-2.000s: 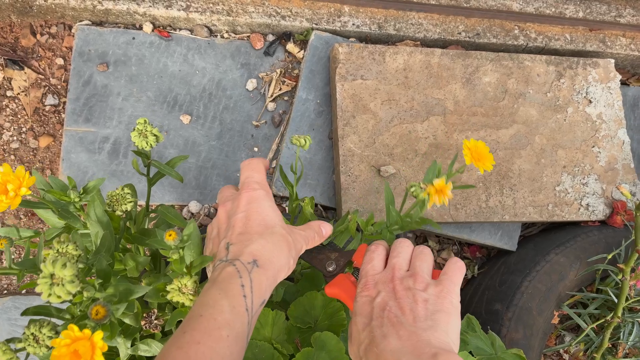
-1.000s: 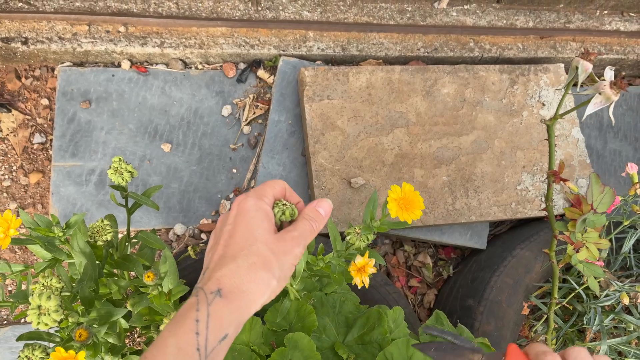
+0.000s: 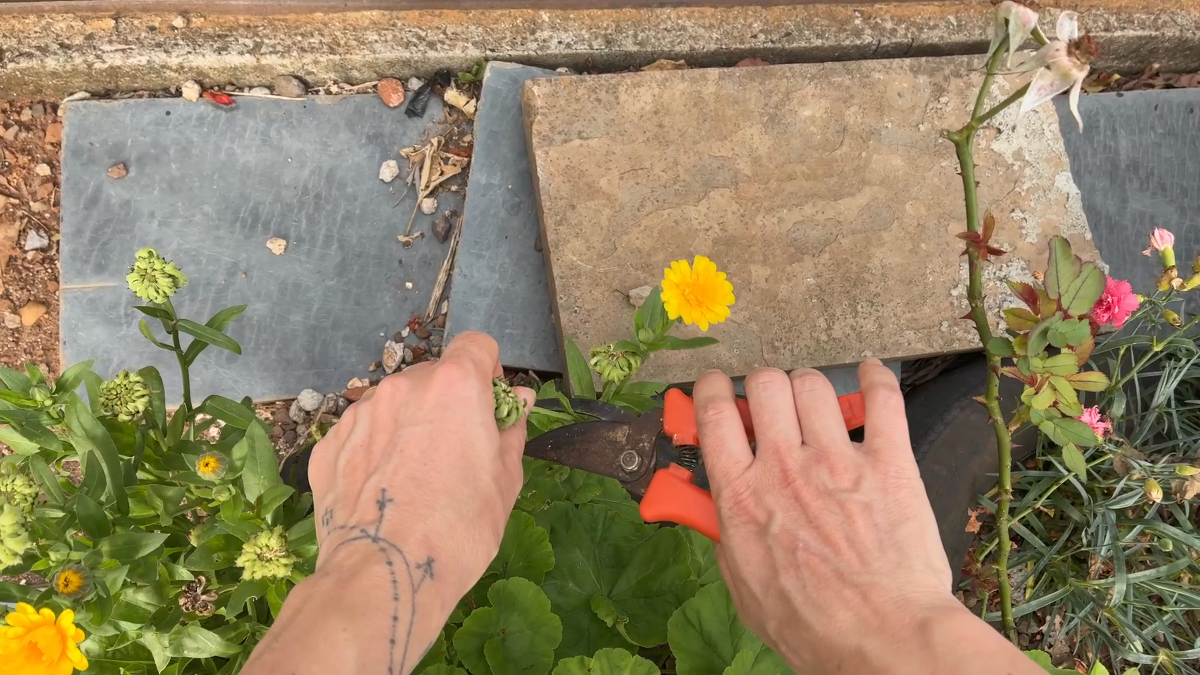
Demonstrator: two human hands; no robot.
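My left hand point(image 3: 422, 450) is closed around a green calendula seed head point(image 3: 507, 404), which shows between thumb and fingers. My right hand point(image 3: 816, 487) grips orange-handled pruning shears point(image 3: 630, 457), their dark blades pointing left with the tips close to my left thumb. The blades look parted, with foliage around them. Just above the blades stand another green seed head point(image 3: 616, 362) and a yellow calendula flower point(image 3: 697, 292) on leafy stems. Broad green leaves point(image 3: 600, 562) spread below the shears. What lies under my left hand is hidden.
A sandstone slab point(image 3: 787, 206) overlaps grey slate slabs point(image 3: 253, 234) beside a concrete edge point(image 3: 375, 47). A thorny rose stem point(image 3: 977, 281) rises at right, near a black tyre point(image 3: 947, 450) and pink flowers point(image 3: 1114, 302). More calendulas point(image 3: 155, 276) grow at left.
One second ago my right hand and the shears were at the lower right edge; they have moved up and left to beside my left hand. My left hand still holds the seed head.
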